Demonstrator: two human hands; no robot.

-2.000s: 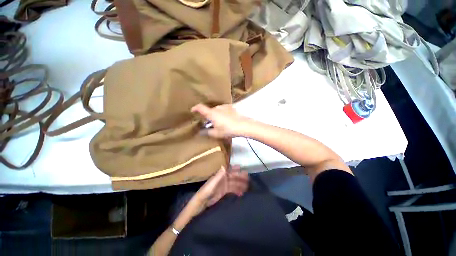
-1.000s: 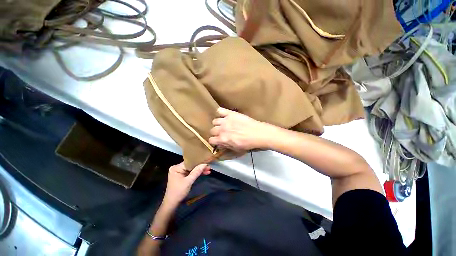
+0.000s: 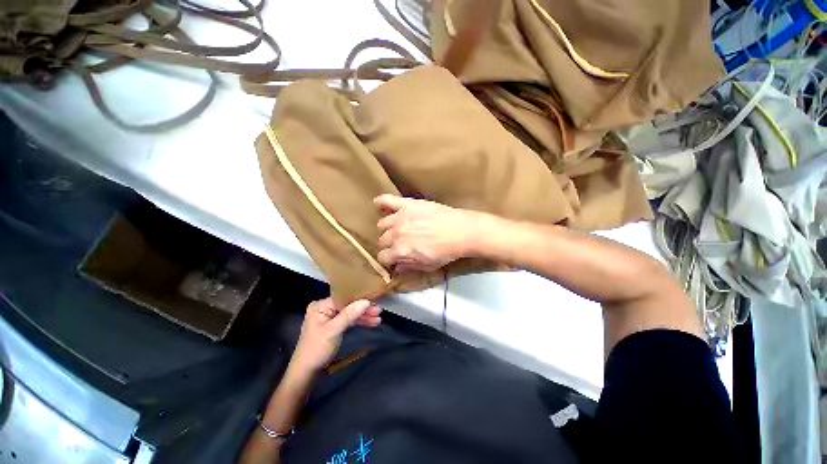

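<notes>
A brown tote bag (image 3: 453, 136) lies limp on the white-covered table, its near corner over the front edge. A yellow seam binding tape (image 3: 313, 195) runs along it towards that corner. My left hand (image 3: 334, 328) pinches the corner between thumb and fingers, by a short reddish-brown strip (image 3: 379, 292). My right hand (image 3: 422, 234) is curled just above the corner, at the end of the yellow tape. A thin dark cord (image 3: 445, 304) hangs below it over the table edge. What the right fingers hold is hidden.
More brown bags (image 3: 626, 100) are piled behind. Off-white bags (image 3: 725, 181) are heaped at the right. Brown straps (image 3: 172, 63) lie looped at the far left. A cardboard box (image 3: 172, 272) is below the table edge, and a blue crate (image 3: 771, 32) is at the top right.
Since two seconds ago, the bag's corner has turned and my left hand has taken hold of it; my right hand has moved down to the corner. Over the last second both hands barely moved.
</notes>
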